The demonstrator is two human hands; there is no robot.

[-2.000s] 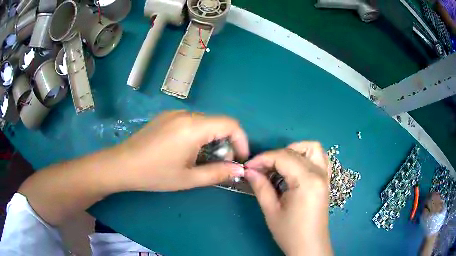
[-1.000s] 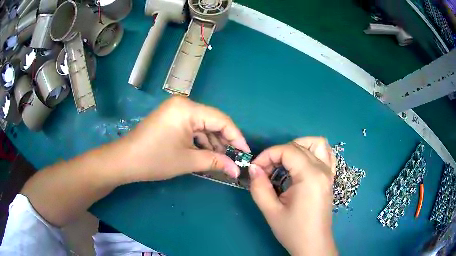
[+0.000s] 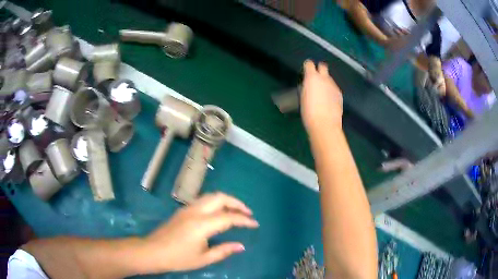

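Note:
My left hand point(image 3: 205, 234) is over the teal bench with its fingers apart and empty, just below the open handle of a beige housing point(image 3: 191, 171). A closed-looking beige unit point(image 3: 158, 155) lies left of that housing. My right hand point(image 3: 322, 101) is stretched far out over the dark green conveyor belt. A blurred beige housing point(image 3: 286, 101) is directly left of its palm; I cannot tell whether the hand grips it. No circuit board shows in my left hand.
Many beige barrel housings point(image 3: 63, 158) are heaped at left. Another housing point(image 3: 158, 38) lies on the belt point(image 3: 235, 82). A pale metal post point(image 3: 420, 169) stands at right. Small loose parts point(image 3: 308, 267) and board strips point(image 3: 387, 259) show at the bottom edge. People point(image 3: 461, 82) are across the belt.
The view has shifted towards the belt. My hands have parted: the right went out over the belt, and the left let go of the circuit board and opened.

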